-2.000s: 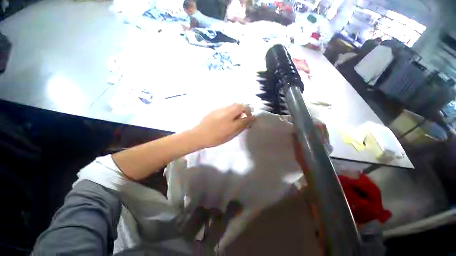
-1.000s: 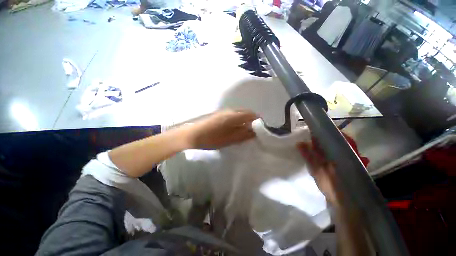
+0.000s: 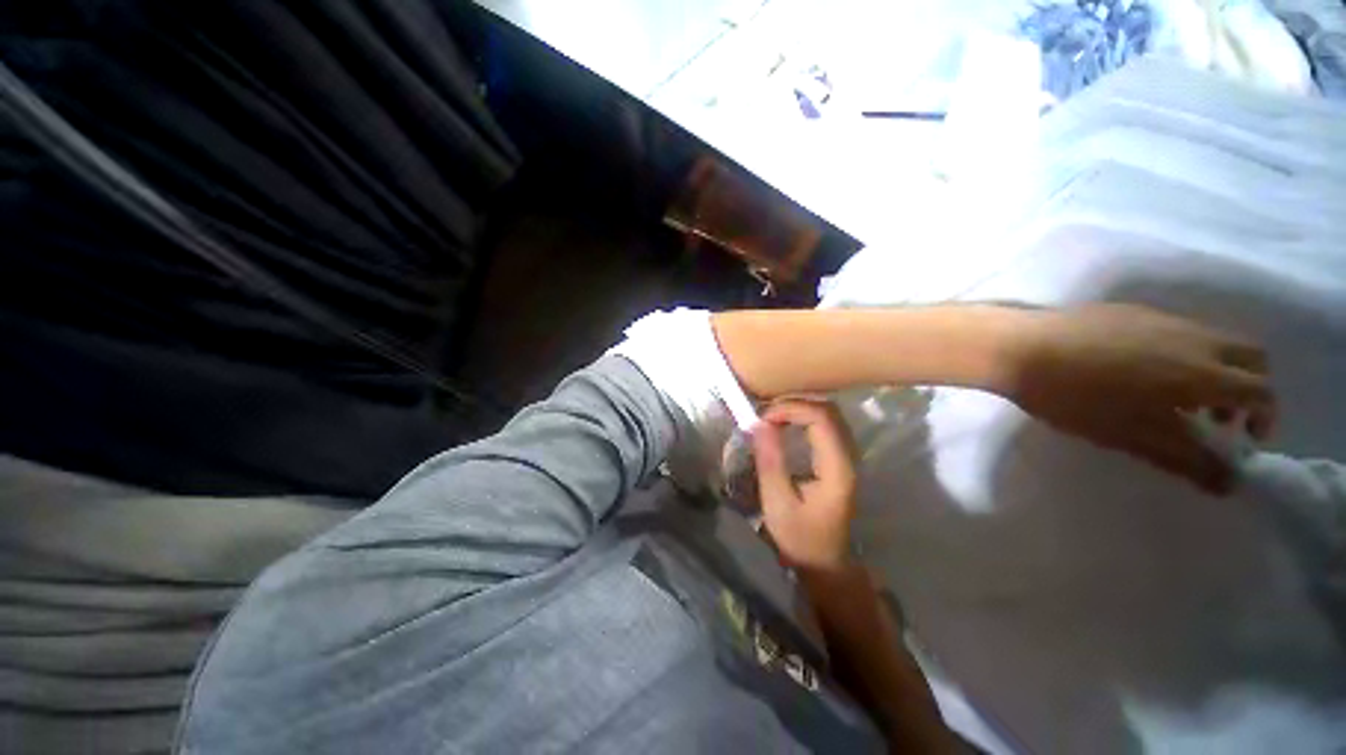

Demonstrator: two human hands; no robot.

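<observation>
My left hand (image 3: pixel 1159 387) is at the right of the view, its fingers closed on a small pinch of the white garment (image 3: pixel 1092 590). The garment spreads below and around it. My right hand (image 3: pixel 806 484) is under my left forearm, thumb and forefinger pinching the white band (image 3: pixel 691 359) around that arm at the sleeve end. Whether anything small is between these fingertips is too blurred to tell.
The white table (image 3: pixel 738 89) is at the top, with a thin dark stick (image 3: pixel 902 114) and a bluish crumpled cloth (image 3: pixel 1089 42) on it. Dark hung cloth (image 3: pixel 222 266) and grey-beige cloth (image 3: pixel 133 590) are at the left. Dark space lies under the table edge.
The view has swung left and down, so the rail and hanger are out of view. My right hand has moved from the garment's neck beside the rail to the white band on my left arm.
</observation>
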